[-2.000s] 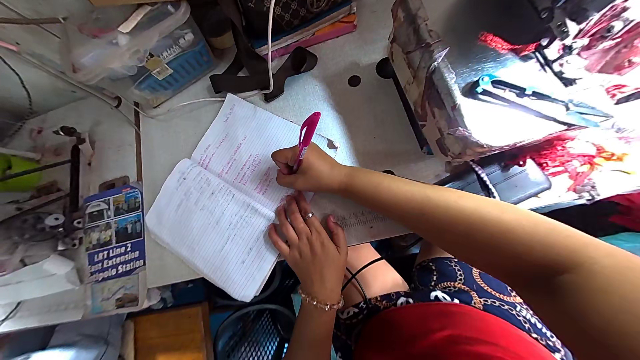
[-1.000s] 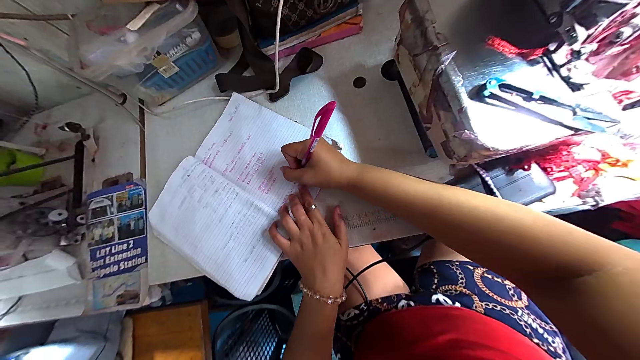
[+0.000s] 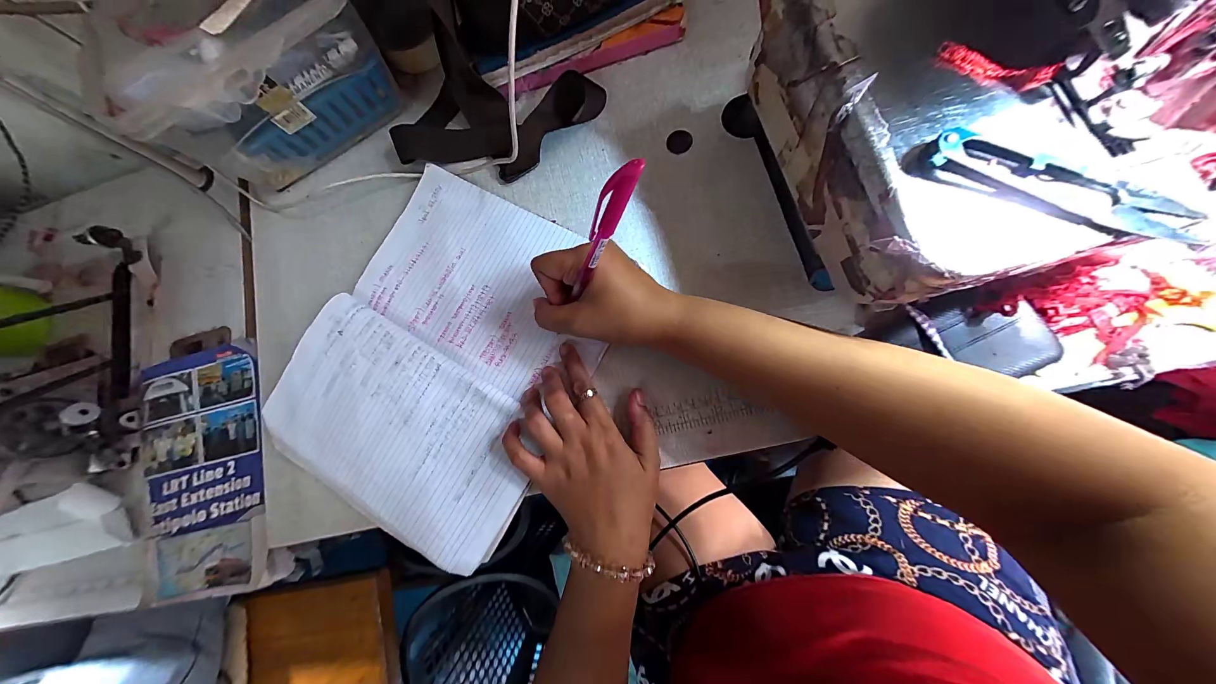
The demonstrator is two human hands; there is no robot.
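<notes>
An open lined notebook [image 3: 399, 418] lies slanted on a pale tabletop, with pink handwriting on the upper page and darker, fainter writing on the lower one. My right hand [image 3: 608, 294] grips a magenta pen [image 3: 613, 214] and rests on the right part of the upper page; the pen's tip is hidden behind the fingers. Just below it, my left hand [image 3: 589, 446], wearing a ring and a beaded bracelet, lies with fingers spread over the notebook's lower right edge and holds nothing. Ruler marks [image 3: 708, 414] show on the table edge to the right of that hand.
A clear plastic box with a blue basket [image 3: 323, 123] stands at upper left, near a dark strap [image 3: 456, 133] and white cable [image 3: 514, 76]. Pliers [image 3: 1035, 176] lie on a covered box at right. Sewing machine parts [image 3: 119, 323] are at left; a mesh basket [image 3: 475, 636] is below.
My right hand, holding the pen, has shifted slightly over the upper page, and the pen's tilt has changed a little. My left hand has stayed at the notebook's edge.
</notes>
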